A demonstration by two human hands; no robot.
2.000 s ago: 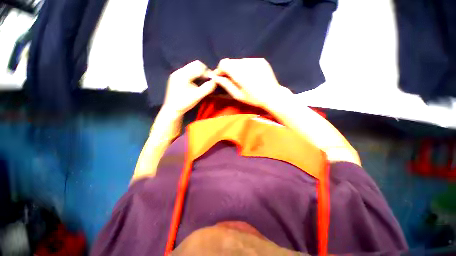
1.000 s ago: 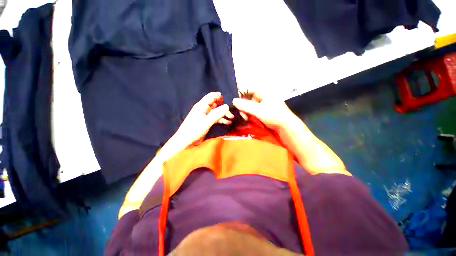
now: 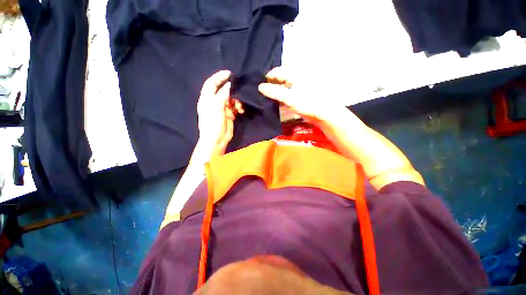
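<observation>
A large navy garment [image 3: 173, 86] lies on the white table and hangs over its near edge. My left hand [image 3: 216, 109] pinches a fold of it near the garment's right edge. My right hand [image 3: 291, 101] holds the same raised fold from the other side, thumb and fingers closed on the cloth. The fold stands up dark between both hands. I cannot tell whether a small tool is in my right fingers.
The white table [image 3: 340, 52] has a long narrow navy garment [image 3: 55, 98] at left and another navy garment [image 3: 461, 23] at back right. A red crate or stool [image 3: 507, 112] stands at right on the blue surface [image 3: 404, 124]. An orange-red apron [image 3: 311, 167] is worn at my front.
The view has swung and shifted over the table. Since one second ago, my hands have moved up slightly and further apart, with a fold of navy cloth now raised between them.
</observation>
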